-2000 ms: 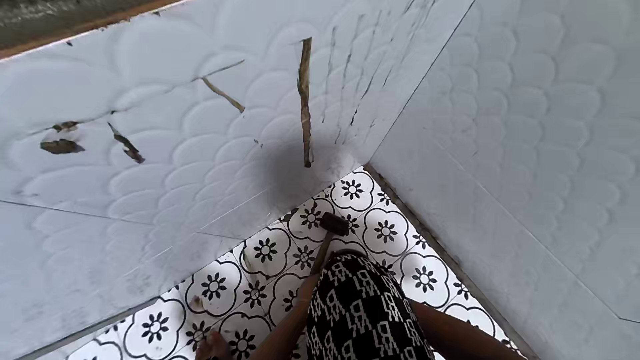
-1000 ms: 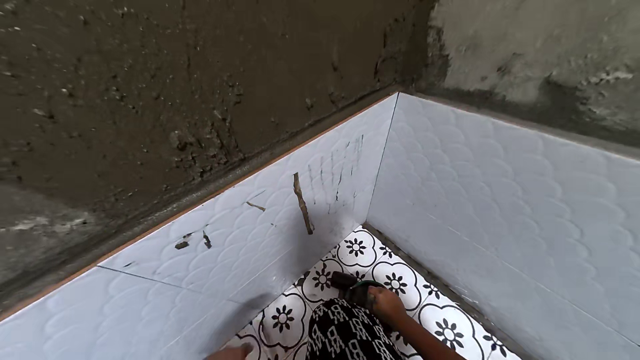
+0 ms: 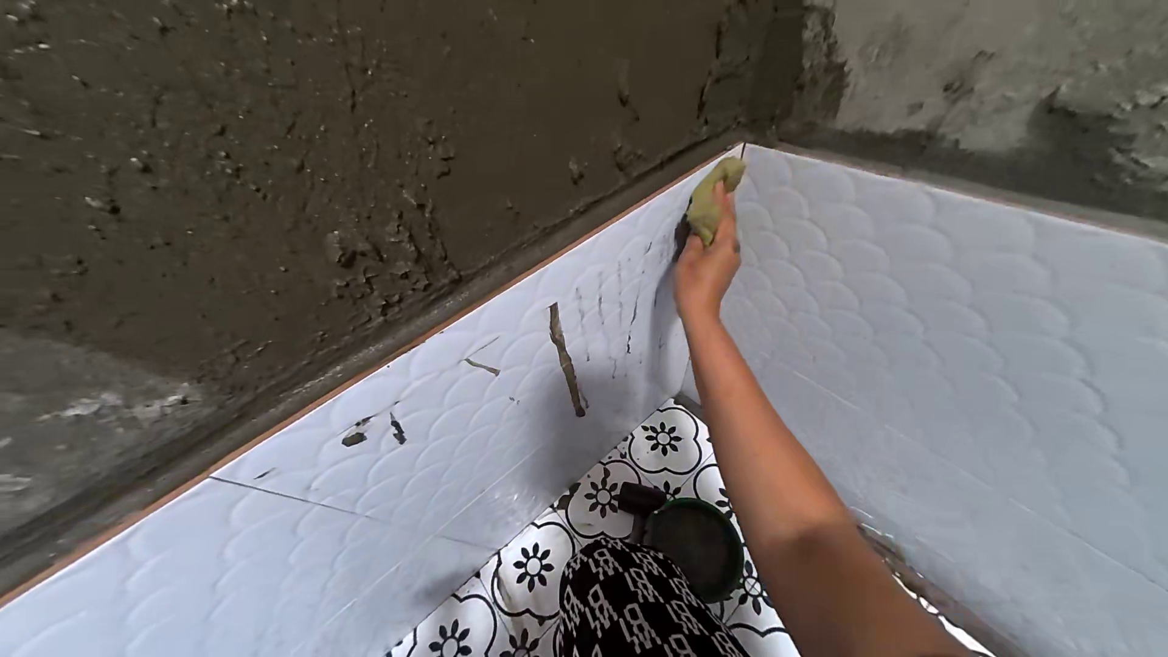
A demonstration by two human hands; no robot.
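Note:
My right hand [image 3: 710,265] reaches up into the corner and grips a yellow-green sponge [image 3: 714,199], which presses against the white scalloped wall tile [image 3: 456,401] near its top edge. Something dark shows beside the sponge, too hidden to name. Below the hand, thin grey drips and a long brown mortar smear [image 3: 566,360] mark the tile, with smaller smears farther left. On the floor stands a round dark container with a green rim [image 3: 695,549]. Against it lies a mallet with a black head [image 3: 641,498]. My left hand is out of view.
Wet grey mortar [image 3: 228,164] coats the wall above the left tiles. White scalloped tiles [image 3: 931,365] cover the right wall, with rough cement [image 3: 949,73] above them. Black-and-white patterned floor tiles [image 3: 534,566] lie below, partly behind my patterned clothing [image 3: 630,607].
My right hand has risen from beside the mallet near the floor to the upper corner and now holds the sponge. My left hand has left the view. The green-rimmed container now shows on the floor.

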